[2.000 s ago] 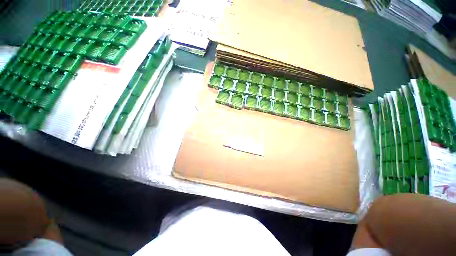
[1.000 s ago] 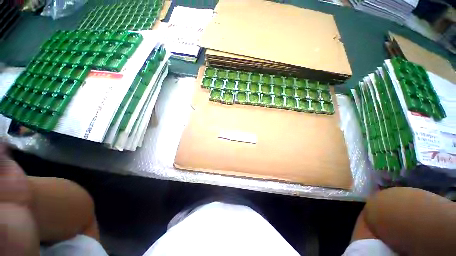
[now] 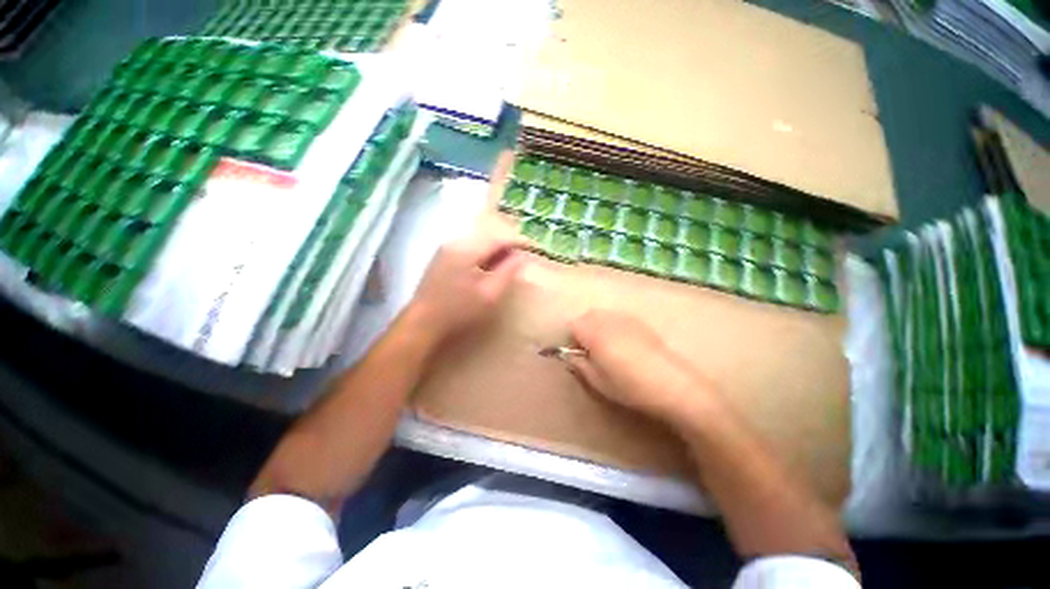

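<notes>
My right hand is over the cardboard work sheet, fingers closed on a small pale tool with a dark tip, seemingly the hand blade. Most of the tool is hidden in the fingers. My left hand is curled at the sheet's left side, just below the near left end of the rows of green square parts. It is blurred, and I cannot tell whether it holds anything. The rows lie along the sheet's far edge, the nearest row starting slightly further right.
Brown spare cardboard sheets are stacked behind the rows. Layered stacks of green parts and newspaper stand at left and right. Bubble wrap runs along the table's near edge. More green parts lie at the far left.
Both hands have come in from the lower sides over the work sheet. The pale strip that lay on the sheet no longer shows there; my right hand now grips a small tool.
</notes>
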